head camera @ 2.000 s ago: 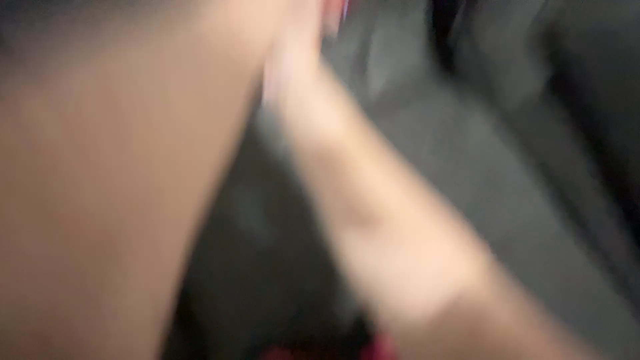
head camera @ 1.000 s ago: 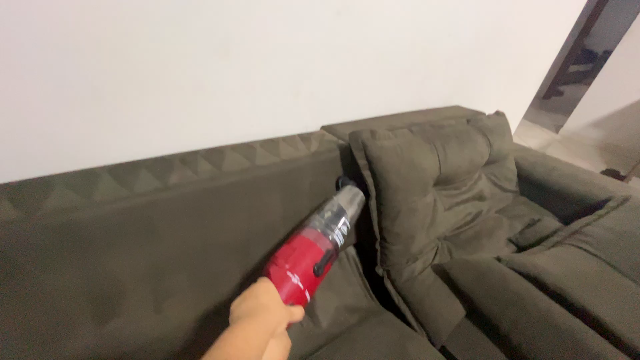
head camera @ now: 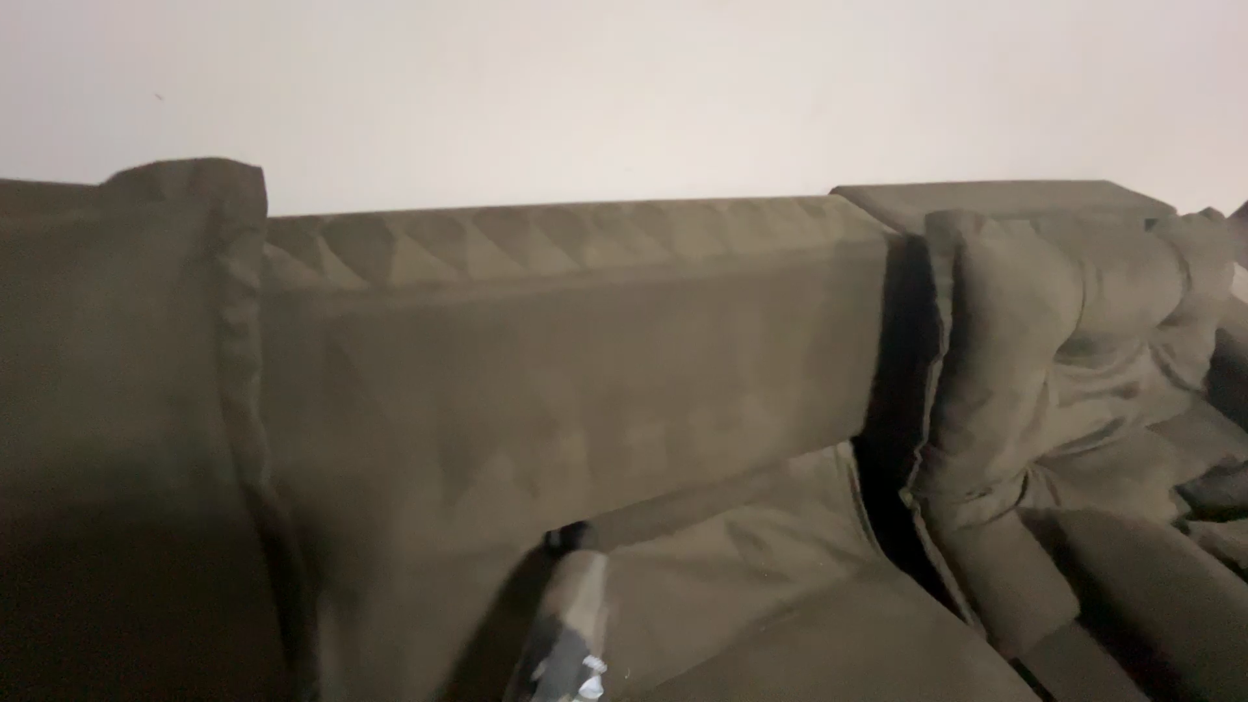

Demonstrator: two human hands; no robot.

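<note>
The front end of a handheld vacuum cleaner point(head camera: 567, 624) rises from the bottom edge of the head view, a little left of the middle. Its clear canister is blurred, and the black nozzle tip lies where the backrest of a dark olive fabric sofa point(head camera: 585, 370) meets the seat. The vacuum's body and grip are below the frame. Neither of my hands is in view, so what holds the vacuum is hidden.
A tufted back cushion point(head camera: 1063, 361) leans on the right part of the sofa, beyond a dark gap. Another cushion point(head camera: 117, 390) stands at the left. A pale wall point(head camera: 585, 97) runs behind the backrest.
One second ago a hand held the red vacuum with its nozzle by the tufted cushion. Now the nozzle is farther left along the sofa, and the hand has left the view. The view has shifted.
</note>
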